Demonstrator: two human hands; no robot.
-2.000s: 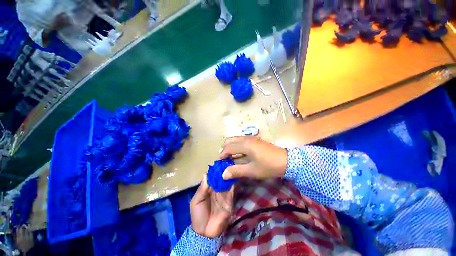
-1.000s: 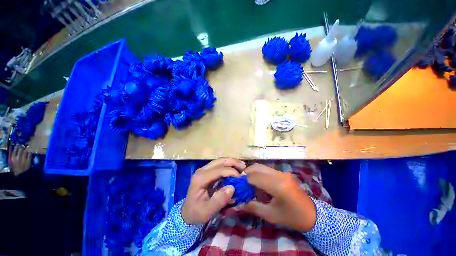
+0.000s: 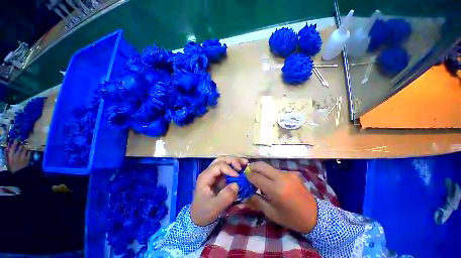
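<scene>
A small spiky blue part (image 3: 241,186) is held between both hands above the red-and-white checked apron, just below the bench edge. My left hand (image 3: 215,191) grips its left side, thumb on the front. My right hand (image 3: 284,195) closes on its right side, and a yellow band shows at a fingertip. The fingers cover much of the part. A small whitish dish (image 3: 291,120) sits on a pale card (image 3: 266,132) on the bench, with a thin stick at its right.
A heap of blue parts (image 3: 167,90) lies at left beside a tilted blue bin (image 3: 117,55). Three blue parts (image 3: 296,68), white bottles (image 3: 335,43) and loose sticks (image 3: 337,111) lie at right, by the orange-lit box (image 3: 419,108). Another person's hand (image 3: 18,156) shows at far left.
The view has swung toward the right and levelled. Both hands have moved from above the bench edge to below it, and the right hand has shifted from the part's top to its right side.
</scene>
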